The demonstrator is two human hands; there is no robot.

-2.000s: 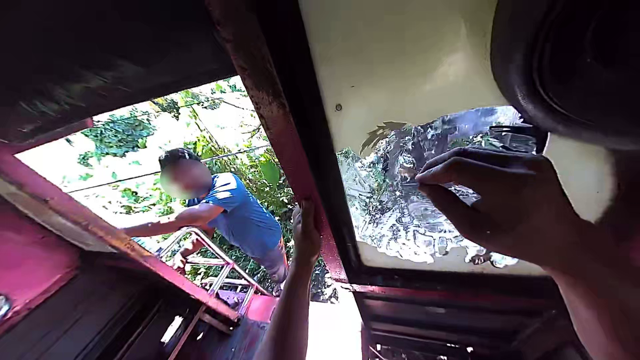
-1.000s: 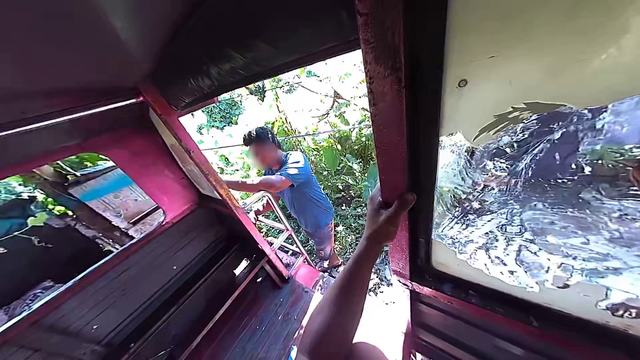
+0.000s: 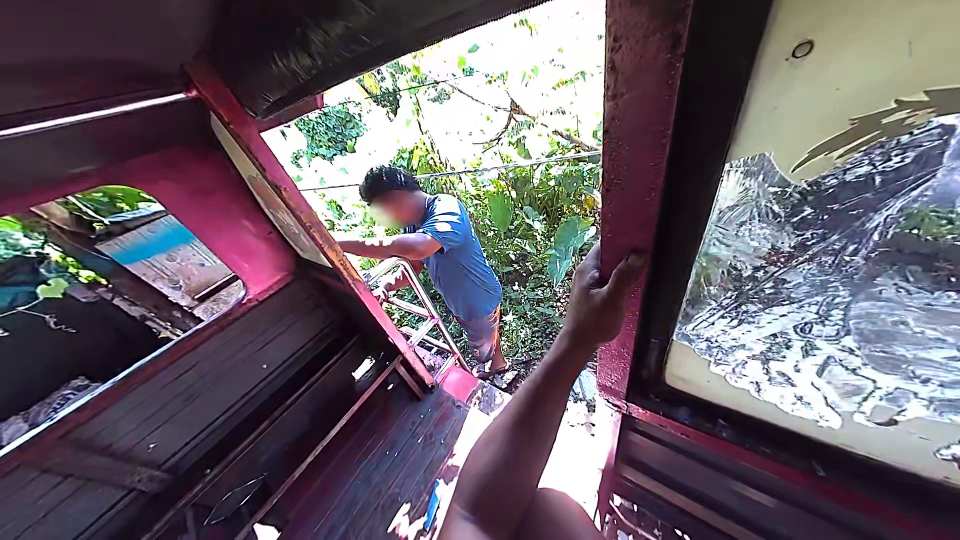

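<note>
My left hand (image 3: 600,296) is wrapped around the lower part of a dark red metal post (image 3: 643,150) at the side of an open doorway. Right of the post is a window pane (image 3: 825,262) in a black frame, with a cream-coloured coating (image 3: 847,45) around a ragged-edged see-through patch. My right hand is out of view. Outside the doorway a person in a blue shirt (image 3: 459,255) leans forward, one arm reaching to the far door post (image 3: 300,210), beside a metal rail (image 3: 424,311).
Dark wooden floor boards (image 3: 375,450) lie below, with a small blue object (image 3: 433,504) on them. A wooden bench (image 3: 225,420) runs along the left wall under an opening (image 3: 165,255) with a pink-red surround. Leafy plants (image 3: 525,217) grow outside.
The view has swung left. My right hand, at the window's see-through patch two seconds ago, is out of the picture. My left hand remains on the post.
</note>
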